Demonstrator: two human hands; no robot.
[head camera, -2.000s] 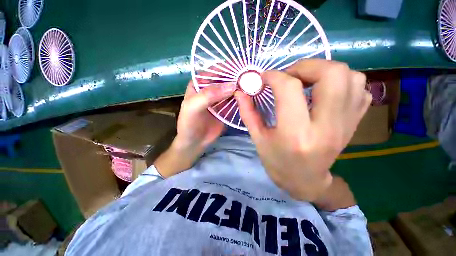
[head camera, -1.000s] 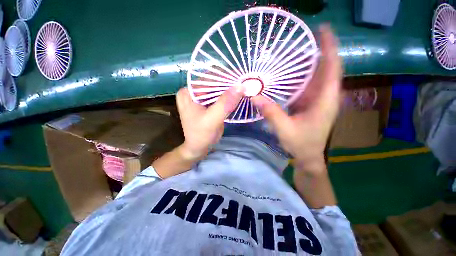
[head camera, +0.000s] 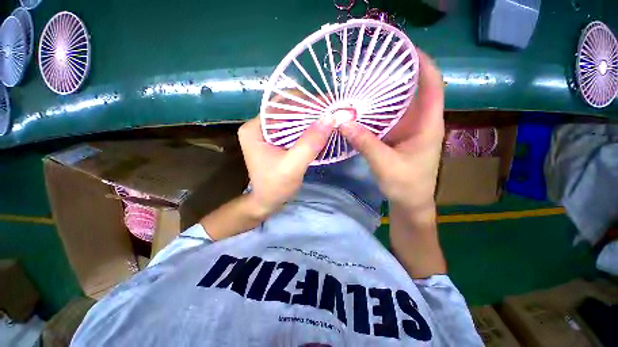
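A round pale pink fan grille (head camera: 369, 74) with radial spokes is held up over the bench edge, tilted. A shiny trim ring (head camera: 344, 115) sits around its hub. My left hand (head camera: 281, 159) holds the grille's lower left, thumb at the hub. My right hand (head camera: 406, 149) holds its lower right, thumb also at the hub; its fingers go behind the grille and are partly hidden. Loose coppery rings (head camera: 376, 13) lie on the bench, partly seen through the spokes.
The green bench (head camera: 203, 41) bears other grilles at left (head camera: 64, 53) and right (head camera: 598, 64). A light grey box (head camera: 508, 22) stands at the back right. Below the edge are an open carton (head camera: 88, 230) with pink grilles, a smaller carton (head camera: 469, 179) and a person's grey clothing (head camera: 586, 176).
My right hand has gone from pinching at the hub with its fingers to gripping the grille's right side, thumb on the hub. The grille is now tilted more. The view has shifted slightly.
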